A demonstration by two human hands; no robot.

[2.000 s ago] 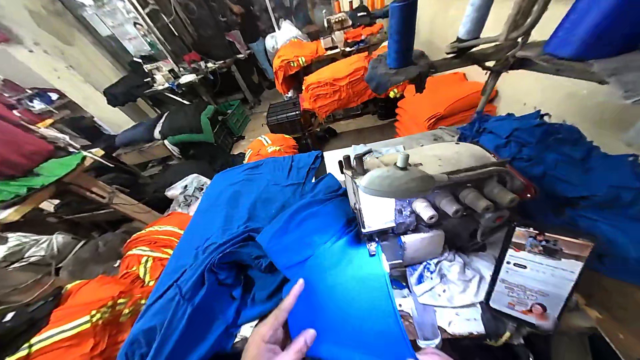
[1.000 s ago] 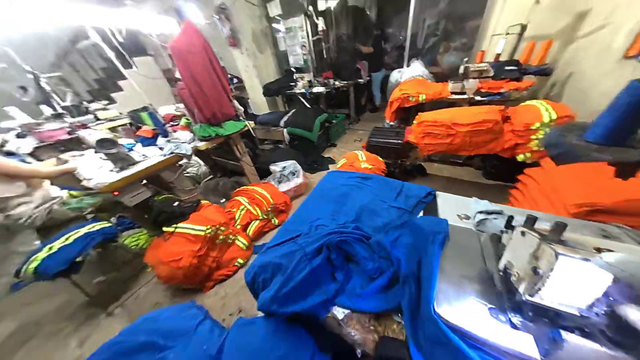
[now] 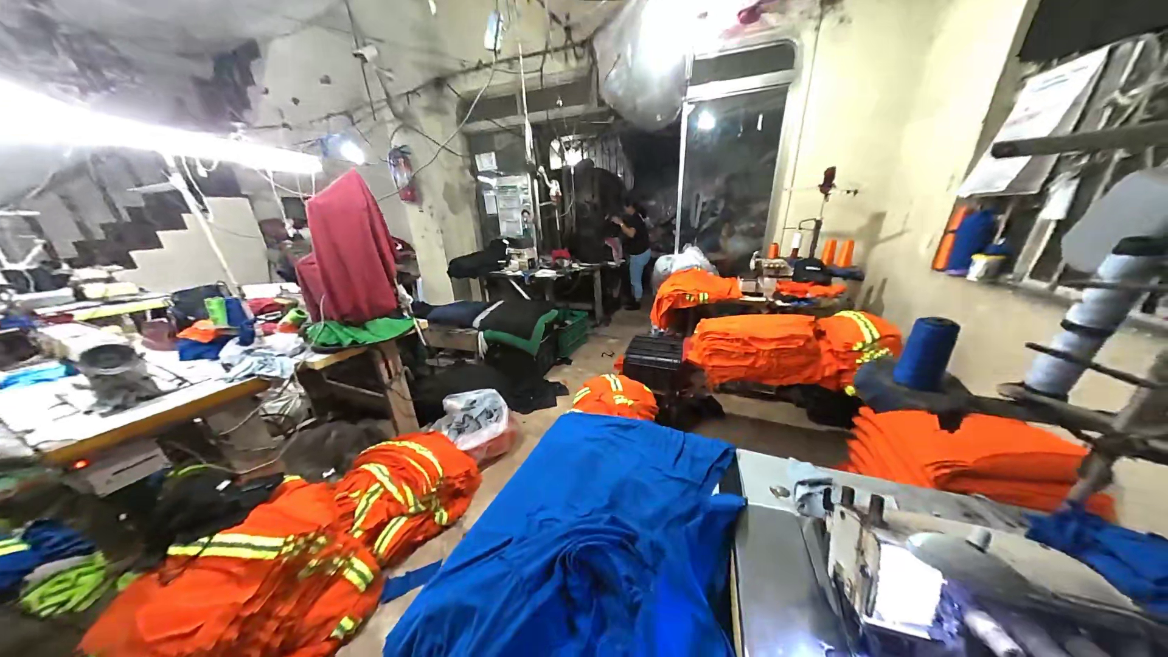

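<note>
Neither of my hands shows in the head view now. A pile of blue fabric (image 3: 593,511) hangs at the lower middle, over the left end of a sewing machine table (image 3: 785,566). On that table, at the lower right, stands an overlock sewing machine (image 3: 976,575), partly cut off by the frame. More blue fabric (image 3: 1095,557) lies behind the machine at the right edge. A cone of blue thread (image 3: 926,354) stands upright beyond the machine. What my hands hold or touch is hidden.
Bundles of orange garments with reflective strips (image 3: 265,566) lie at the lower left. Stacked orange fabric (image 3: 967,456) is behind the machine. A worktable with another sewing machine (image 3: 100,365) stands at left. A person (image 3: 636,246) stands far back near a doorway.
The view has swung up and left. My hand, on the blue fabric beside the machine two seconds ago, is out of view.
</note>
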